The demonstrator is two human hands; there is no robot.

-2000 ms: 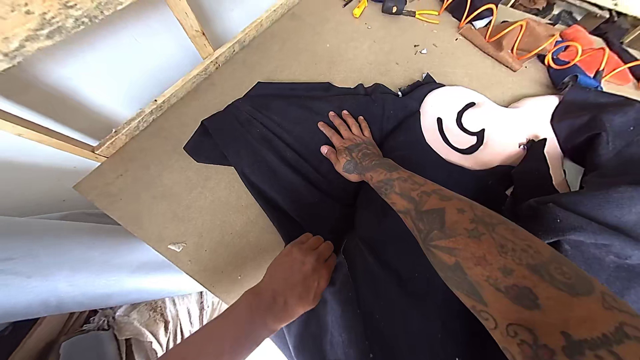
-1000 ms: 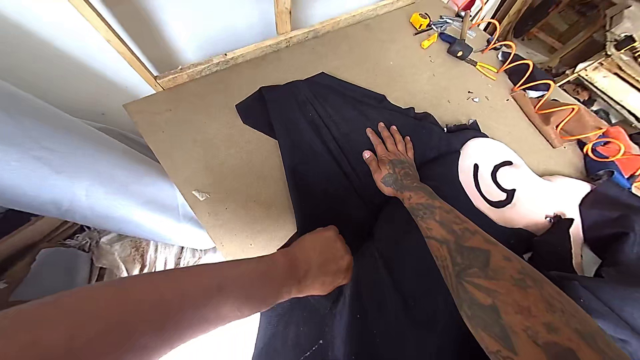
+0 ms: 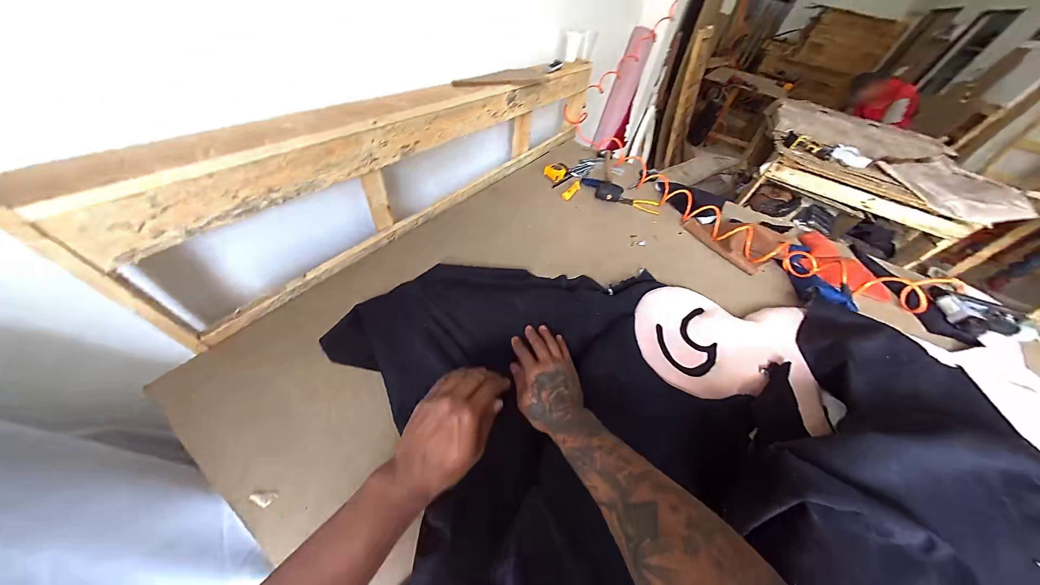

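Observation:
Black fabric lies in loose folds over a brown board. My left hand rests on the cloth with its fingers curled; whether they pinch a fold is not clear. Just right of it, my tattooed right hand presses flat on the same cloth, its fingers extended. To the right of the hands, a pale pink piece with a curved black marking shows between parts of the black fabric.
A wooden frame runs along the board's far left edge. Toward the back lie a yellow tape measure, a hammer and a coiled orange air hose. Farther off, a person in red is behind a cluttered wooden table.
My left hand has moved up the cloth, close beside my right hand. The view has swung up, bringing the workshop behind into sight.

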